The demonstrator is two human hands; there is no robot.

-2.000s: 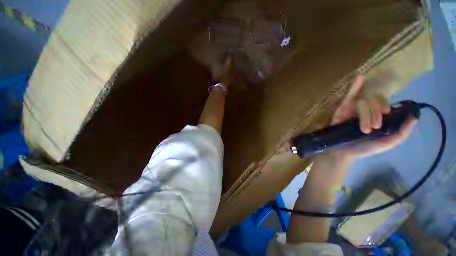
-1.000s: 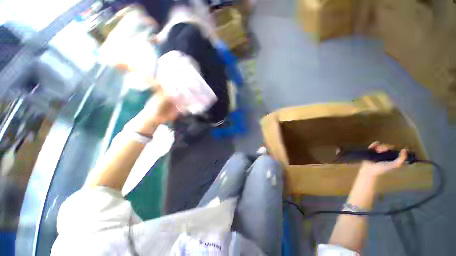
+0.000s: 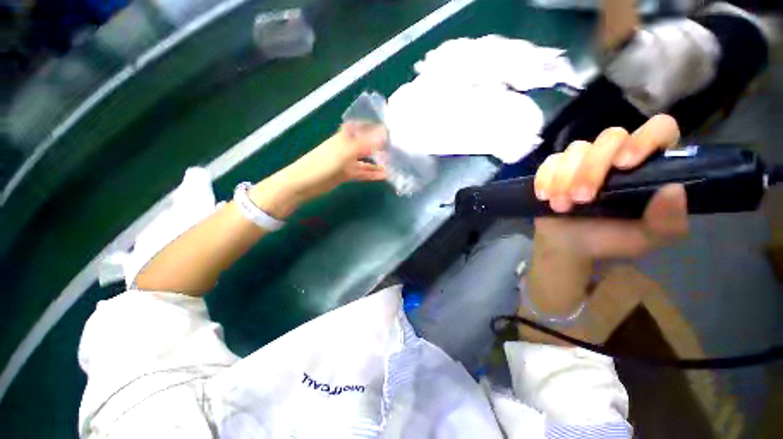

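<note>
My right hand (image 3: 605,184) is wrapped around the black electric screwdriver (image 3: 721,180), held level at the right, its narrow bit pointing left. My left hand (image 3: 365,154) holds a clear plastic housing (image 3: 408,167) over the green bench, left of the bit and apart from it. White cloth or wrapping sheets (image 3: 468,107) lie just beyond the housing. The housing is blurred, so its inner parts cannot be told.
A green belt (image 3: 172,129) runs along the left behind a pale metal rail (image 3: 318,94). Another clear housing (image 3: 284,34) lies on it. Another person's sleeve (image 3: 665,64) is at the upper right. The black power cord (image 3: 644,358) crosses the lower right.
The view has swung from the carton to the bench. My left hand has come out of the carton and now holds a housing over the bench. The screwdriver in my right hand is now nearer the housing.
</note>
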